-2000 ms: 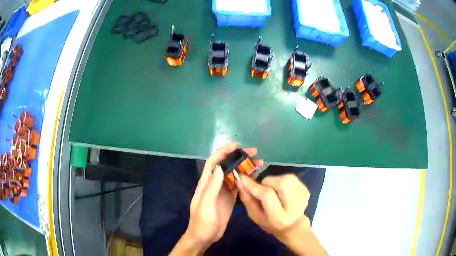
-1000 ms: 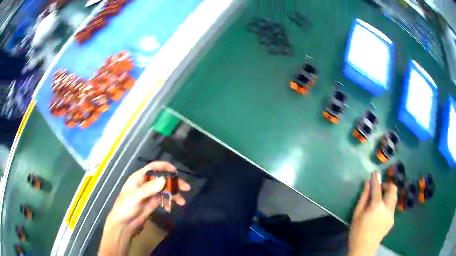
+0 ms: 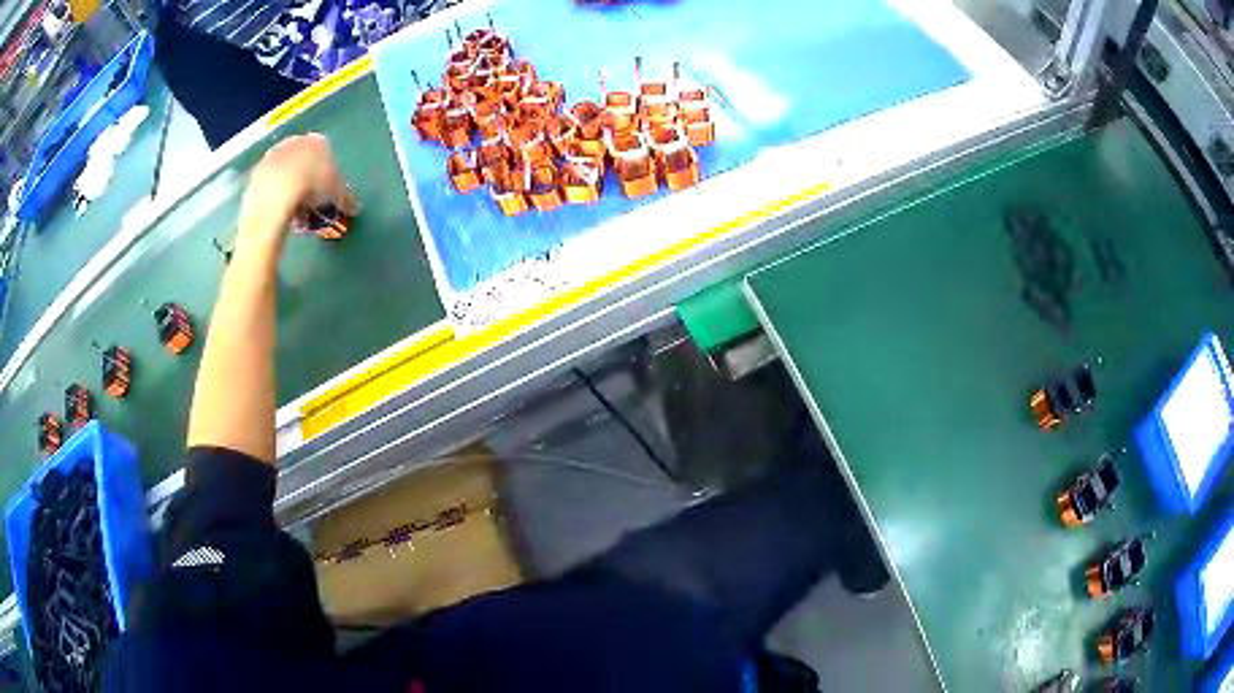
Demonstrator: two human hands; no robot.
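Observation:
My left hand (image 3: 295, 179) reaches out over the green conveyor belt (image 3: 372, 291) at the left. Its fingers are on a framed coil unit (image 3: 326, 221), dark on top with orange below, at the belt's surface. The hand partly covers the unit, so I cannot tell if it touches the belt. Several more framed coil units (image 3: 173, 328) stand spaced in a line on the belt, nearer the lower left. My right hand is not in view.
Bare copper coils (image 3: 562, 142) lie heaped on the blue mat (image 3: 798, 68). A blue bin of black parts (image 3: 125, 521) is at lower left. On the green bench (image 3: 866, 339) at right stand framed units (image 3: 1065, 395), a dark pile of frames (image 3: 1039, 264) and blue bins of white paper (image 3: 1161, 454).
The view has swung left towards the conveyor. My left hand has moved with the coil unit from above my lap to the belt. My right hand has left the view.

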